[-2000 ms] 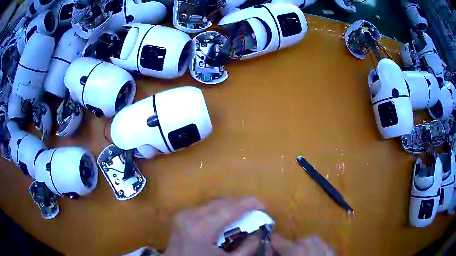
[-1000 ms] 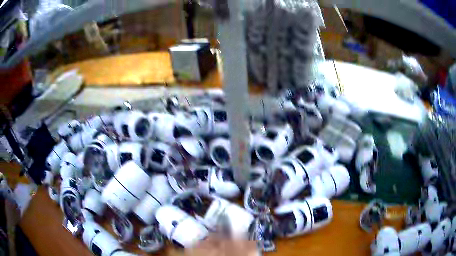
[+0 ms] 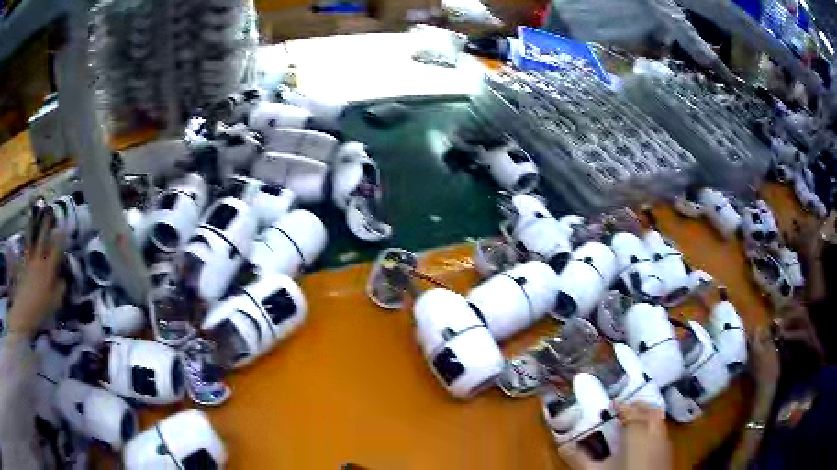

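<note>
My left hand (image 3: 39,275) reaches from the left edge into the pile of white camera bodies. Its fingers are blurred against the pile, and I cannot tell if they hold anything. My right hand (image 3: 641,442), cut off by the bottom edge at lower right, has its fingers around the lower end of a white camera body (image 3: 580,404) with a black window. Other white bodies with black seams lie close around it. An open shell (image 3: 392,278) with wires lies near a camera body (image 3: 456,344) in the middle.
A grey upright (image 3: 99,174) crosses the left pile. A green mat (image 3: 418,193) lies behind the orange tabletop (image 3: 340,386). Clear trays with small parts (image 3: 606,147) stand back right, before a blue bin (image 3: 562,53). Another person's hand (image 3: 764,367) and sleeve are at the right edge.
The view has swung up and then right. My hands, earlier together over a small white shell, are now far apart, left at the left pile and right at the right group. The dark tool's tip barely shows.
</note>
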